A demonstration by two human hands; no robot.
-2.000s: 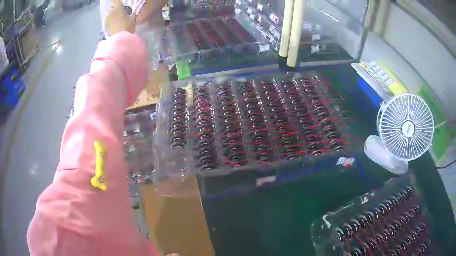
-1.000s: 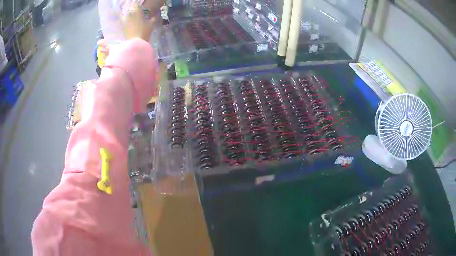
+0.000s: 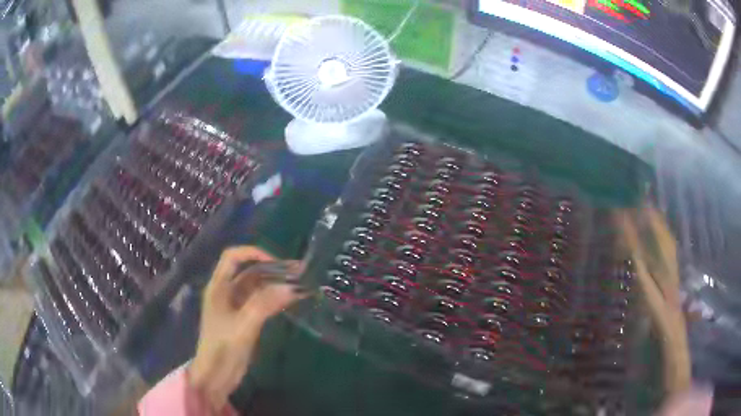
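Note:
A clear blister tray [image 3: 463, 378] filled with rows of small round speaker drivers and thin red lead wires lies tilted in front of me over the green mat. My left hand [image 3: 244, 301] grips the tray's left edge, with the thumb and fingers closed on the rim. My right hand [image 3: 656, 280] is at the tray's right edge; it is blurred, and its fingers lie along that side. Whether the tray touches the mat is unclear.
A second filled tray [image 3: 101, 361] lies at the left. A white desk fan [image 3: 331, 75] stands behind the trays. A monitor [image 3: 650, 41] with coloured curves is at the back right. Cloudy clear stacked trays [image 3: 699, 203] stand at the right edge.
The view has swung right. My outstretched pink-sleeved arm and the other person are gone from view. Both hands are now at the tray that was at the lower right; the monitor has come into view.

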